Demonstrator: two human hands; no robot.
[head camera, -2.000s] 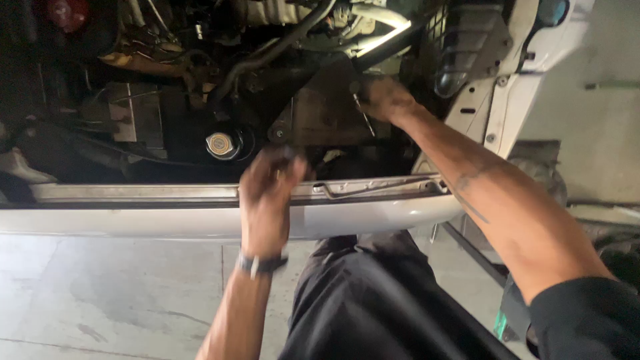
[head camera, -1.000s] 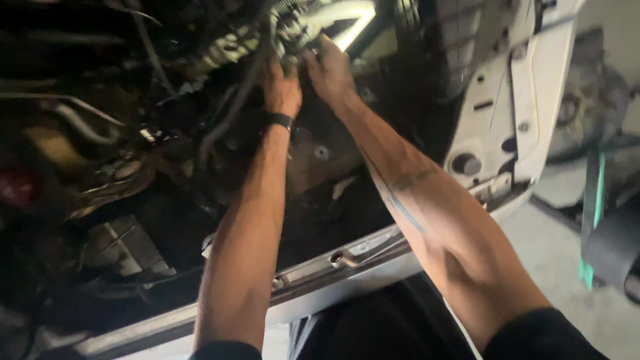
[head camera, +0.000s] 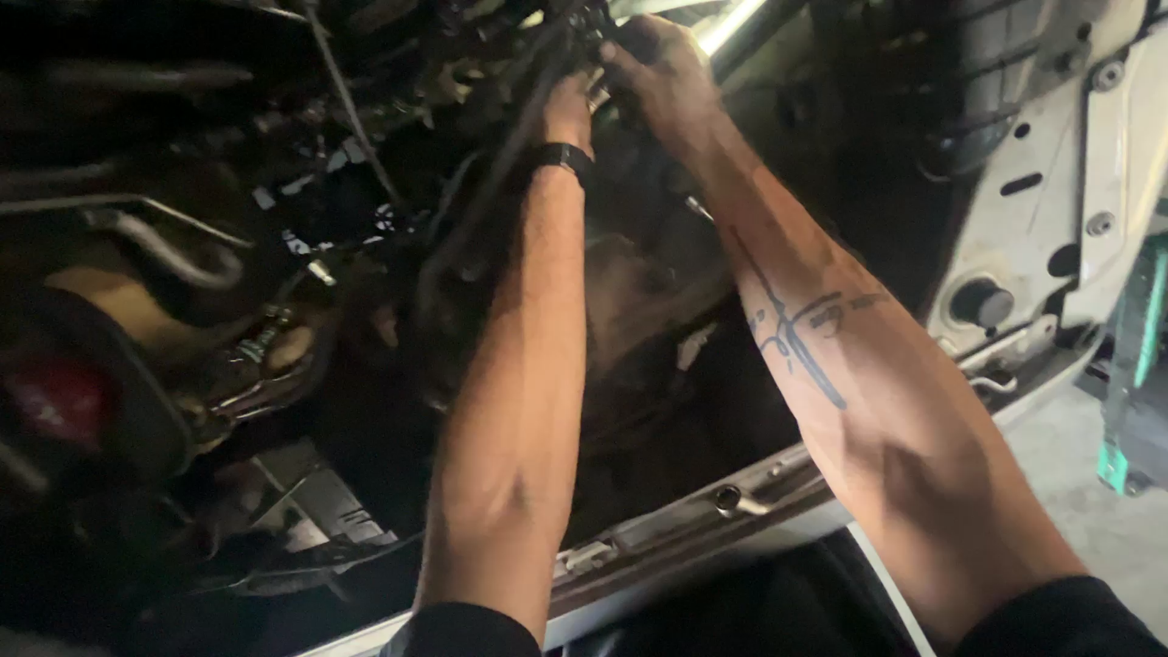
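Note:
Both my arms reach deep into a vehicle's engine bay. My left hand (head camera: 568, 111), with a dark band at the wrist, is among hoses and metal parts at the top centre; its fingertips are hidden. Just right of it, my right hand (head camera: 671, 78) has its fingers curled near the same parts, the thumb pointing left. Whether either hand grips something cannot be made out. A dark hose (head camera: 511, 146) runs down beside my left wrist. A bright work light (head camera: 733, 27) shines behind my right hand. A small shiny metal end (head camera: 699, 209) shows beside my right forearm.
The vehicle's front crossmember (head camera: 675, 520) runs under my forearms. A pale body panel with holes (head camera: 999, 228) borders the bay on the right. A red part (head camera: 64, 400) lies at the left, and a bent metal pipe (head camera: 173, 251) above it. A green-edged stand (head camera: 1118, 392) is on the floor at the right.
My left hand has gone from near the front edge up into the bay beside my right hand, which has also moved deeper in. The view has shifted considerably.

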